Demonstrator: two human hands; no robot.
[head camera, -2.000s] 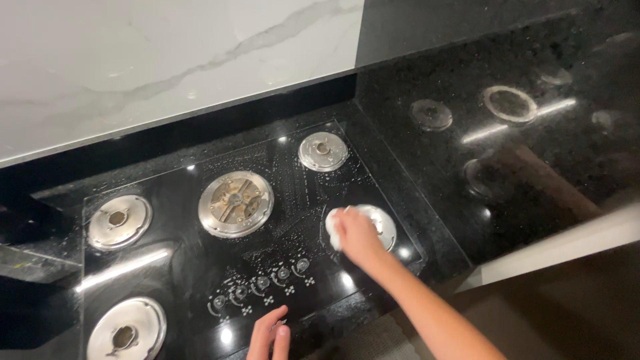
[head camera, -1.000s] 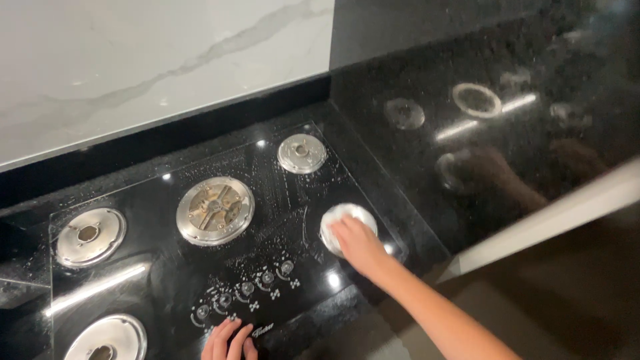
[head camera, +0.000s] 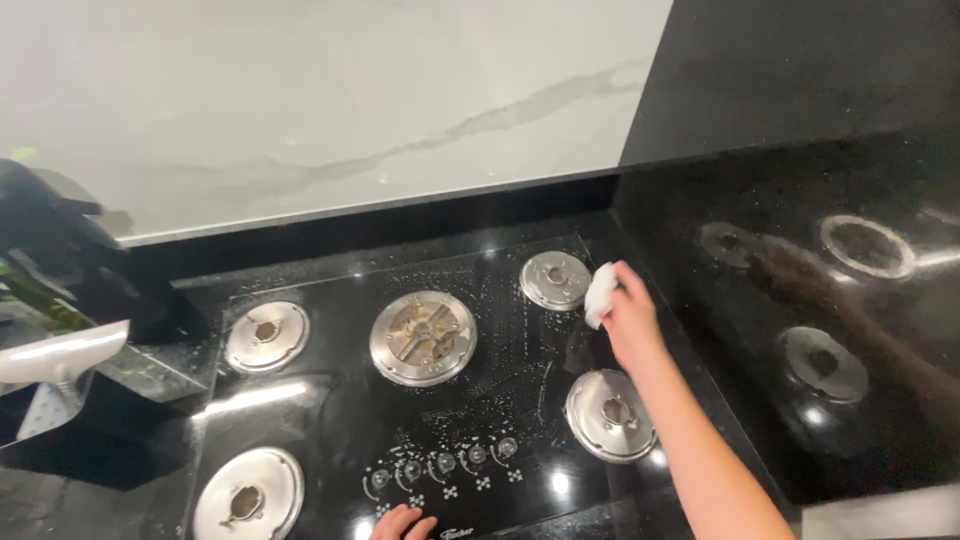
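Note:
My right hand (head camera: 630, 315) grips a white cloth or wipe (head camera: 601, 295) on the black glass cooktop (head camera: 337, 420), just right of the back right burner base (head camera: 556, 279). Nearer the front lies the front right burner base (head camera: 611, 415), round and silvery, under my forearm's left side. My left hand (head camera: 405, 525) is at the bottom edge, its fingers on the front of the cooktop below the row of knob stems (head camera: 446, 463); most of it is out of frame. Water drops dot the glass around the large central burner (head camera: 423, 337), which has brownish stains.
Two more burner bases (head camera: 268, 337) are on the left side of the cooktop. A white-headed tool or bottle (head camera: 64, 352) stands at the far left beside a dark object. A glossy black panel (head camera: 795, 315) on the right reflects the burners. Behind rises a white marbled wall (head camera: 375, 97).
My right hand with the white cloth has moved from the front right burner base to beside the back right one. The view has shifted, showing more at the left.

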